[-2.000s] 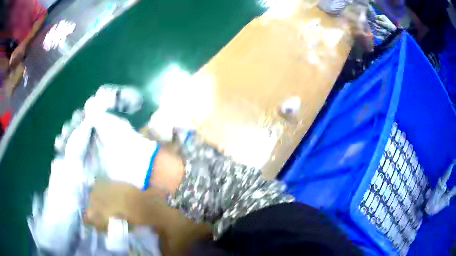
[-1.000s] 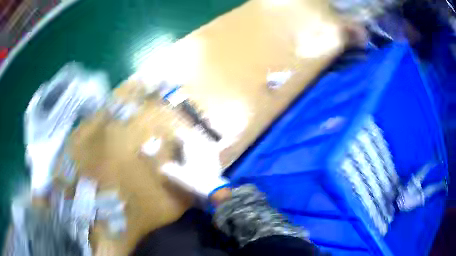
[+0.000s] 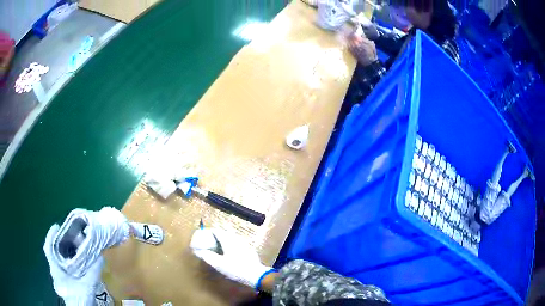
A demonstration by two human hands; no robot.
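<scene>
A white-grey figure lower body (image 3: pixel 74 257) is at the lower left, its hollow opening facing up and one shoe pointing right over the bench. I cannot make out my left hand. My right hand (image 3: pixel 233 260), in a white blue-cuffed glove, has its fingers closed around a small white rounded piece (image 3: pixel 205 239) above the bench. A mallet (image 3: pixel 230 206) with a black handle and blue collar lies beyond it, its white head to the left. Another small white piece with a dark hole (image 3: pixel 297 137) lies near the bench's right edge.
The tan bench (image 3: pixel 257 101) runs away beside the green belt (image 3: pixel 89 119). A deep blue tote (image 3: pixel 364 155) at the right holds packed rows of shoe soles (image 3: pixel 442 191) and one loose assembly (image 3: pixel 496 194). A person's hands (image 3: pixel 364 48) are at the far end.
The view has shifted and sharpened. My right hand came from the left side to the bench by the mallet, and its fingers are now at the small piece. The lower body now shows its opening clearly.
</scene>
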